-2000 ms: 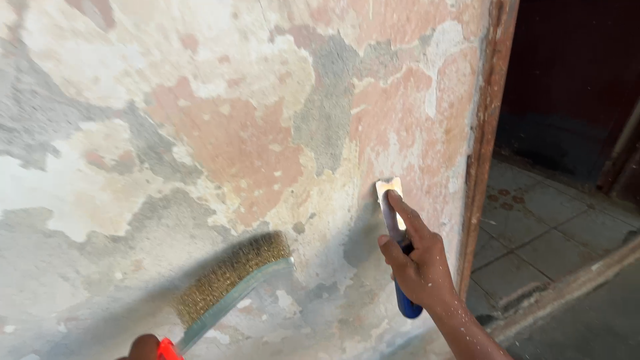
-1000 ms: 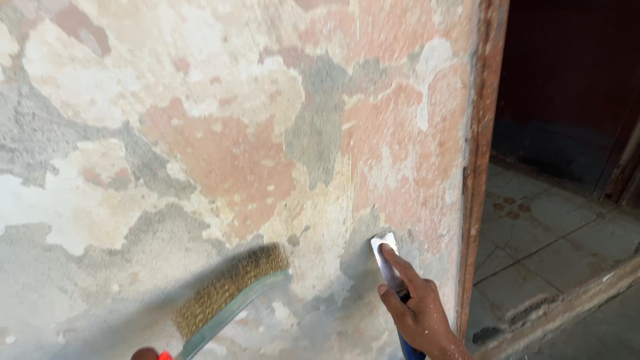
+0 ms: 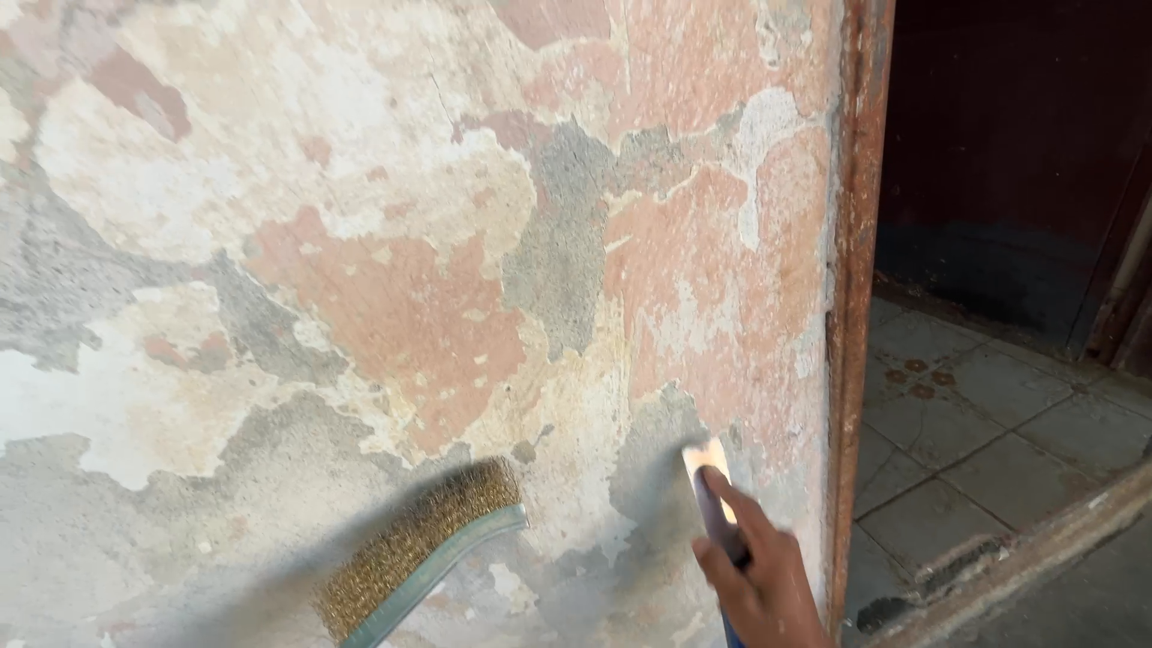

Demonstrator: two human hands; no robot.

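My right hand [image 3: 765, 567] grips a scraper [image 3: 711, 486] with a short metal blade and a dark blue handle, index finger laid along the blade. The blade's tip is at the wall [image 3: 387, 315], by the border of a bare grey patch and pink paint. At lower left, a brush with brassy wire bristles [image 3: 423, 540] and a greenish curved back [image 3: 441, 558] stands before the wall, bristles towards it. My left hand is out of the frame, as is the brush's handle end. The wall bears flaking cream, white and pink paint over grey plaster.
A worn reddish-brown door frame [image 3: 855, 315] edges the wall on the right. Beyond it lie a tiled floor [image 3: 1008, 441] with a small flower pattern and a dark door or panel [image 3: 999, 162]. A raised, chipped sill [image 3: 1017, 567] crosses the lower right.
My right hand with the scraper has moved down the wall. The left fingers, seen at the lower edge two seconds ago, have left the view; the brush stays at lower left.
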